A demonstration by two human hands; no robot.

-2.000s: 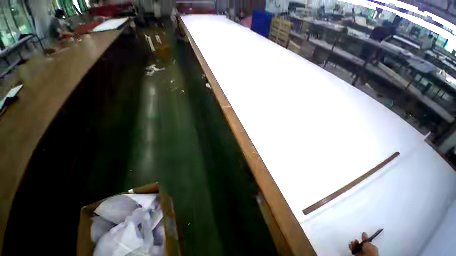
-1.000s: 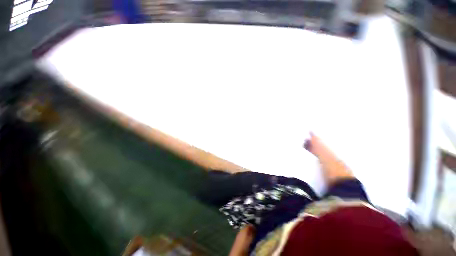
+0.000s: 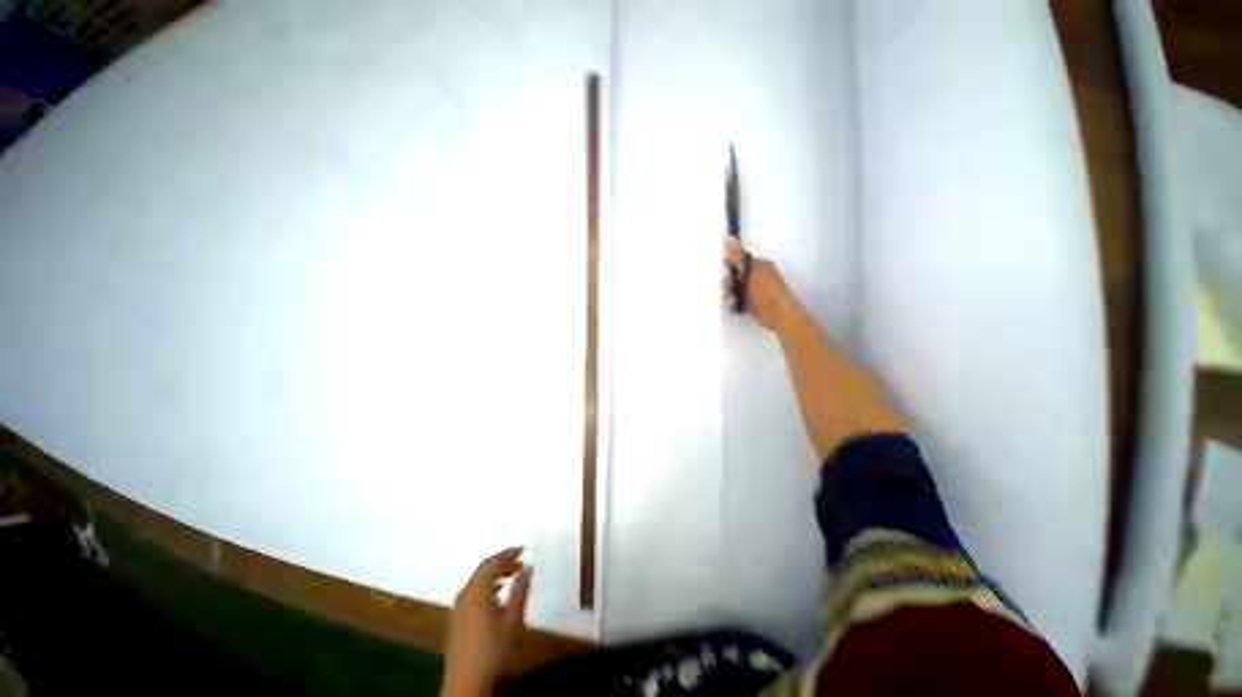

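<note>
White marker paper [image 3: 409, 341] covers the table. My right hand [image 3: 757, 289] is around the handles of black shears [image 3: 734, 204], whose blades point away from me over the paper. A faint line or cut edge runs in the paper from the shears down towards me. A narrow brown wooden straightedge [image 3: 591, 341] lies lengthwise on the paper to the left of the shears. My left hand [image 3: 496, 596] is empty, fingers apart, near the table's front edge, left of the straightedge's near end.
The brown table edge [image 3: 259, 562] runs along the lower left, with green floor [image 3: 170, 599] below it. A dark brown strip [image 3: 1120, 313] and more white paper [image 3: 1212, 545] lie at the right. Dark clutter shows at the upper left.
The view has turned and now looks down on the paper. My right arm reaches farther forward with the shears. My left hand has come up beside the table edge.
</note>
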